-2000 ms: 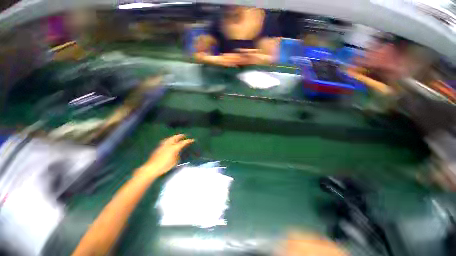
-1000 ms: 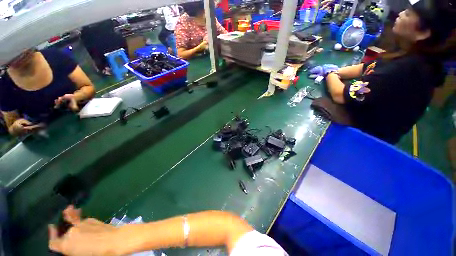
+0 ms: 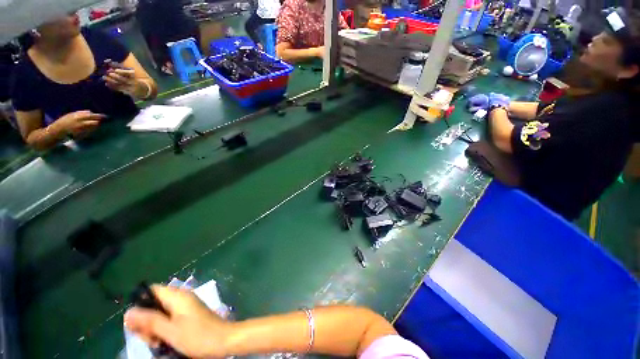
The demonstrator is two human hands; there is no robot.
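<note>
My right hand (image 3: 184,324) reaches in from the lower right and is closed around a black power adapter (image 3: 149,300), above the pile of clear poly bags (image 3: 212,294) at the bottom left. Much of the adapter is hidden by the fingers. My left hand is not in view. Loose black adapters with cords (image 3: 375,203) lie heaped on the glossy green tabletop (image 3: 281,273), right of centre. A blurred black adapter (image 3: 95,240) lies at the left on the dark strip of the belt.
The green conveyor belt (image 3: 203,186) carries scattered adapters. A blue bin (image 3: 561,259) with a pale sheet stands at the right. Blue and red baskets (image 3: 249,87) of adapters stand across the belt beside a white pad (image 3: 161,118). A white post (image 3: 431,70) rises at the back. People sit across and at right.
The view has swung from the left side over to the right. Over the last second my right hand has moved rightward to above the bags, with the adapter in it. My left hand has left view.
</note>
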